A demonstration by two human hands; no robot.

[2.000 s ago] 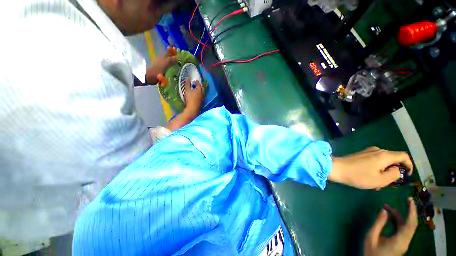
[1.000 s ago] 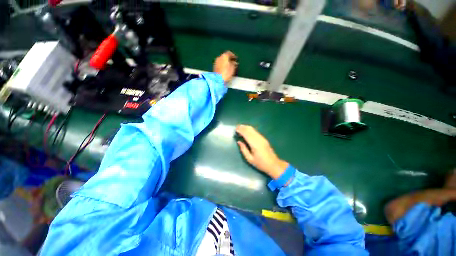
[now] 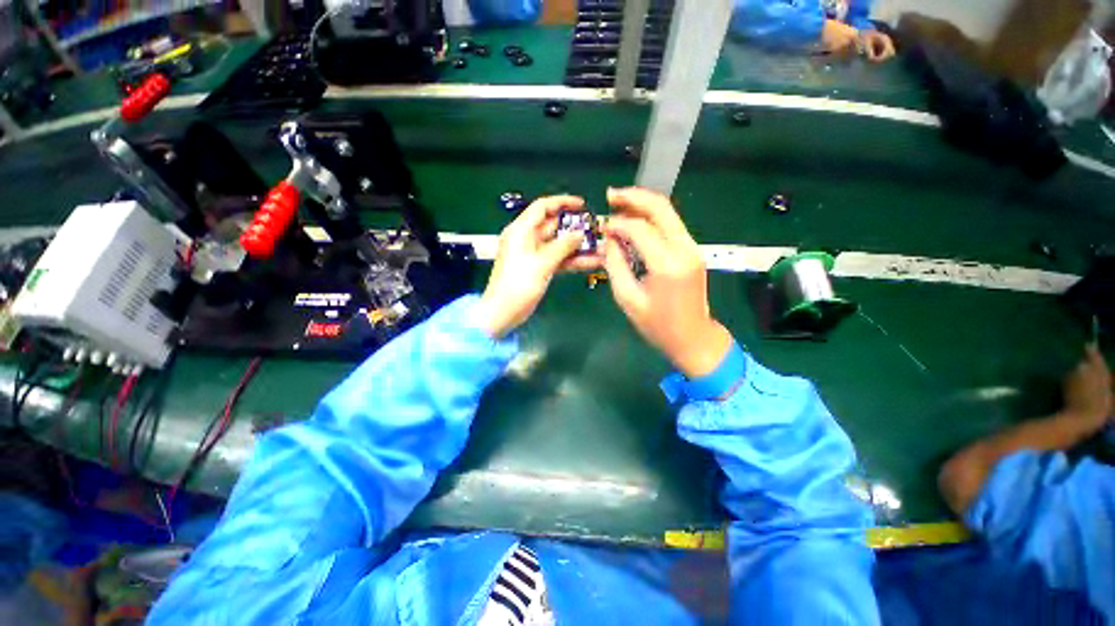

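Note:
A small black module (image 3: 575, 225) with pale spots is held at the fingertips of my left hand (image 3: 528, 259), above the white strip beside the metal post. My right hand (image 3: 660, 272) is raised close against it, thumb and fingers bent around a small dark piece (image 3: 631, 253) whose details I cannot make out. A brassy bit (image 3: 597, 279) shows just below the hands. The rest of the small parts by the post are hidden behind my hands.
The black fixture (image 3: 269, 312) with red-gripped clamps (image 3: 272, 220) and a white-grey box (image 3: 98, 287) stand left. A solder wire spool (image 3: 807, 291) stands right. A slanting metal post (image 3: 687, 98) rises behind my hands. Single black modules (image 3: 779, 203) lie beyond. Another person's arm (image 3: 1033, 459) is at right.
My left hand has come back from near the white strip toward my right hand. My right hand has risen from the bench's near side, and both now meet around the module. The view has tilted up.

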